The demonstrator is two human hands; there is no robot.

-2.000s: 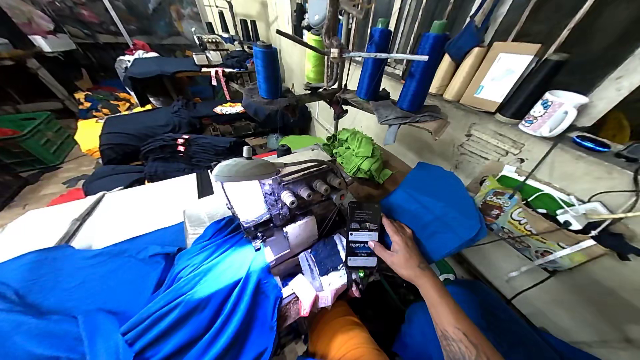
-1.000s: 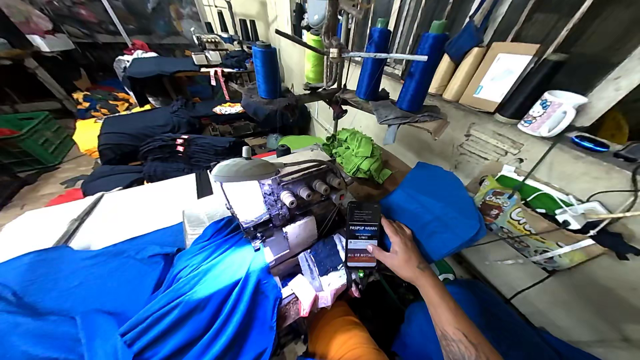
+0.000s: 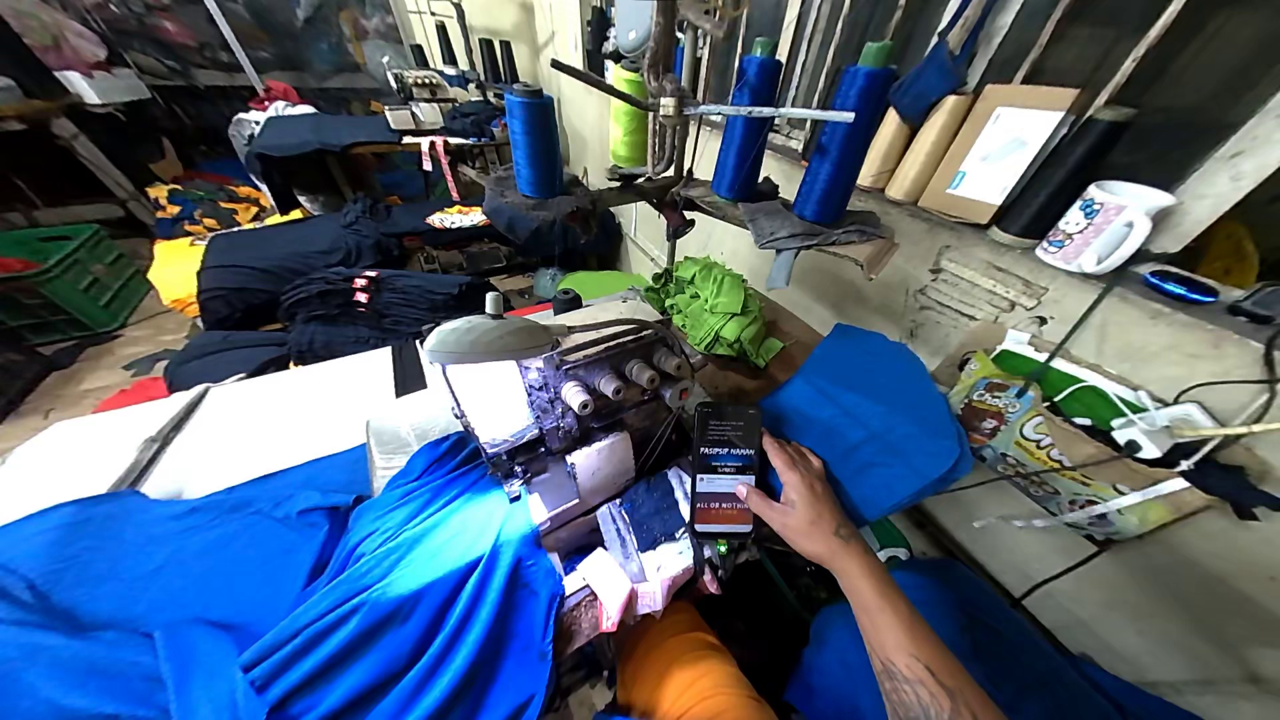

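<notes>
My right hand (image 3: 805,500) is at a smartphone (image 3: 724,470) with a lit screen, its thumb over the lower screen and its fingers at the phone's right edge. The phone stands nearly upright at the right end of an overlock sewing machine (image 3: 590,400); what supports it from behind cannot be told. Blue fabric (image 3: 400,590) lies left of the machine under its lamp light. Cut blue fabric pieces (image 3: 860,420) lie stacked just right of my hand. My left hand is not in view.
Blue thread cones (image 3: 845,140) stand on the thread stand behind the machine. Green fabric scraps (image 3: 710,310) lie beyond the phone. A mug (image 3: 1100,228) sits on the right ledge, above cables and a power strip (image 3: 1165,430). Dark garments (image 3: 300,260) and a green crate (image 3: 70,280) are at the left.
The picture on the phone's screen has shifted between frames, and my right thumb has moved slightly over the screen. The fabric and the machine have stayed as they were.
</notes>
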